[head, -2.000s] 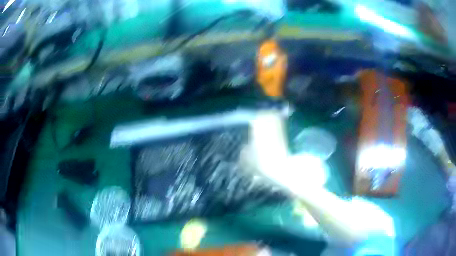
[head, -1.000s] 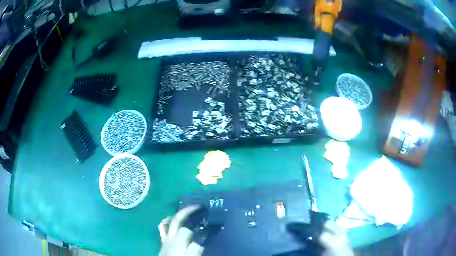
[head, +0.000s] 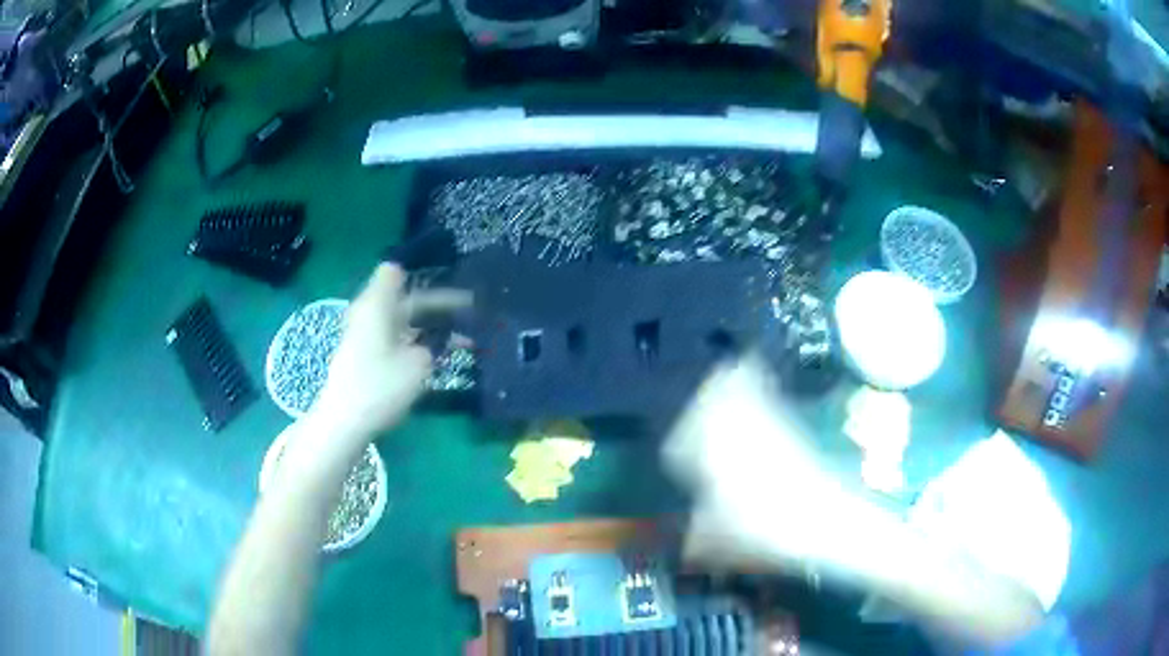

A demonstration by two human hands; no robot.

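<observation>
A flat black jig plate (head: pixel 615 320) with small cutouts lies across or just above the parts tray (head: pixel 608 192); which one is unclear. My left hand (head: pixel 378 340) is at its left edge, fingers around that side, a black cover on a fingertip. My right hand (head: pixel 737 429) is blurred at its lower right; its fingertips and grip are unclear. An orange-brown jig (head: pixel 564 541) sits at the bottom edge, with a pale insert (head: pixel 592 615) holding small transistors and a black finned heat sink (head: pixel 692 634). My right forearm hides part of its right side.
Spare heat sinks (head: pixel 209 363) and two round dishes (head: pixel 305 352) are at left. An orange screwdriver (head: pixel 853 51) hangs behind the tray. A dish (head: pixel 928 254), white lid (head: pixel 890 329), bright white bag (head: pixel 1000 513) and second orange-brown jig (head: pixel 1083 308) are at right. A yellow pile (head: pixel 551 464) is at centre.
The black plate has moved from the bottom centre forward onto or over the tray, with both hands moving forward too. The orange-brown jig and heat sink now show where the plate was.
</observation>
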